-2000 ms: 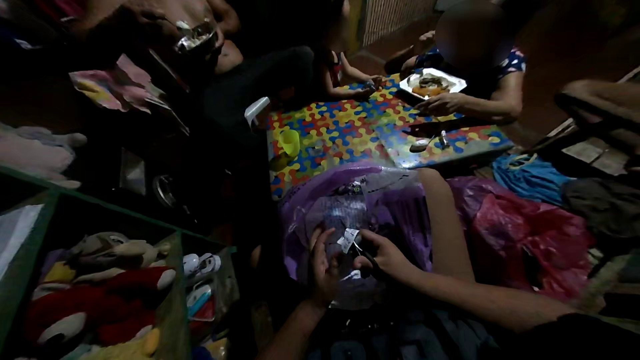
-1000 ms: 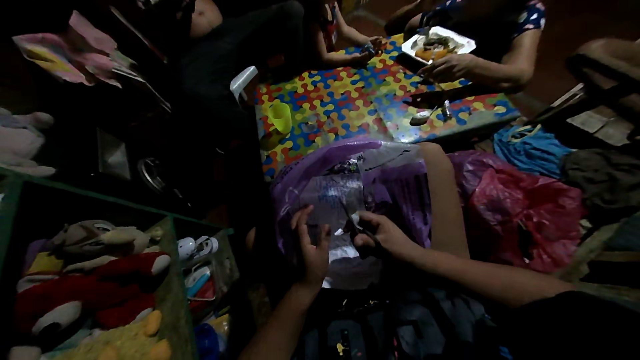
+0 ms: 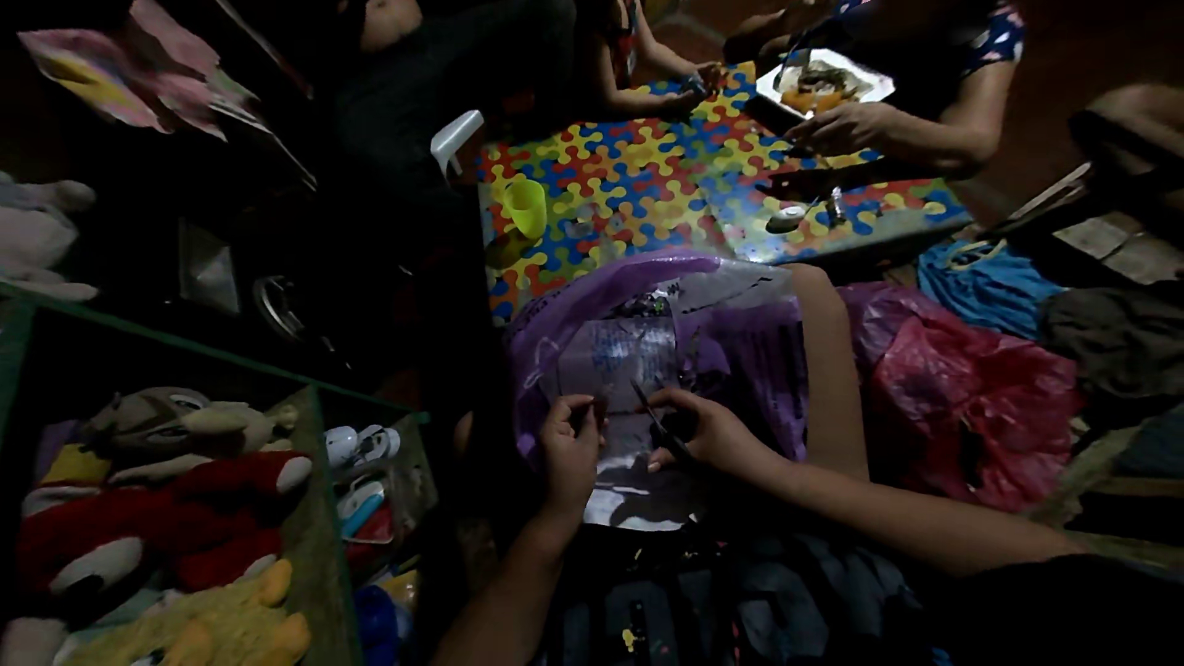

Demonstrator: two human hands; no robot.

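My right hand (image 3: 708, 435) grips a pair of dark-handled scissors (image 3: 659, 421), with the blades pointing up and left over my lap. Close by on the left, my left hand (image 3: 573, 444) has thumb and fingertips nearly together; whether a small piece is between them I cannot tell. Beneath both hands lies a purple and clear printed plastic bag (image 3: 601, 296), spread open over my lap, with a shiny sheet (image 3: 638, 509) bearing writing inside it. Small dark bits show near the bag's far end.
Ahead stands a puzzle-patterned table (image 3: 629, 176) with a yellow-green cup (image 3: 525, 208) and a spoon (image 3: 786, 218). A person there holds a white food tray (image 3: 865, 85). Red plastic bags (image 3: 980, 398) lie at right; a green-edged shelf box (image 3: 319, 462) with stuffed toys stands at left.
The small white piece between my hands two seconds ago no longer shows there. My hands have moved apart, the scissors staying in my right hand.
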